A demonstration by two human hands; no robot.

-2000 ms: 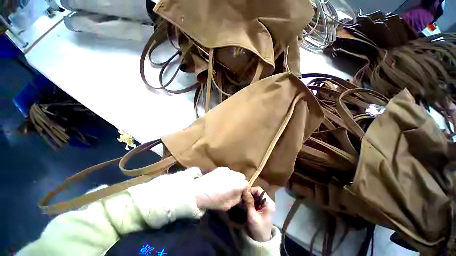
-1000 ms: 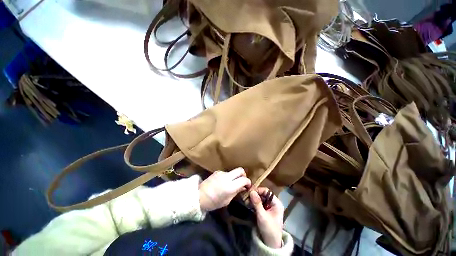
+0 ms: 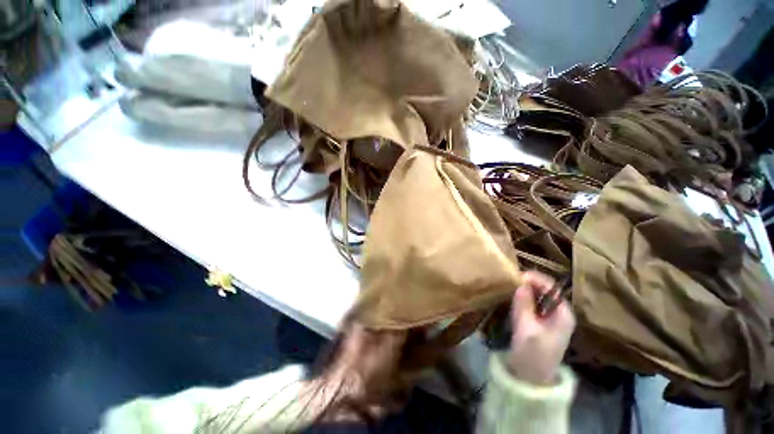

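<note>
A tan-brown handbag [image 3: 433, 246] lies at the near table edge, its pale seam running down towards its right corner. My right hand [image 3: 541, 326] pinches that corner between thumb and finger. A small dark tool, probably thread snips [image 3: 553, 298], sits in the same hand. My left hand [image 3: 361, 364] is blurred at the bag's lower left edge, among brown straps; its fingers are not clear, so its hold cannot be told.
Another brown bag [image 3: 373, 76] slumps behind on the white table [image 3: 204, 216], and one [image 3: 662, 271] lies at right. Brown straps [image 3: 670, 131] pile at the far right. Pale folded pieces [image 3: 199, 76] lie far left. A blue bin [image 3: 47, 225] stands on the floor. A person in purple [image 3: 649, 55] is beyond.
The bag has turned, with its right corner now raised to the right in my right hand. My hands have moved apart, the left down and left. The view has shifted.
</note>
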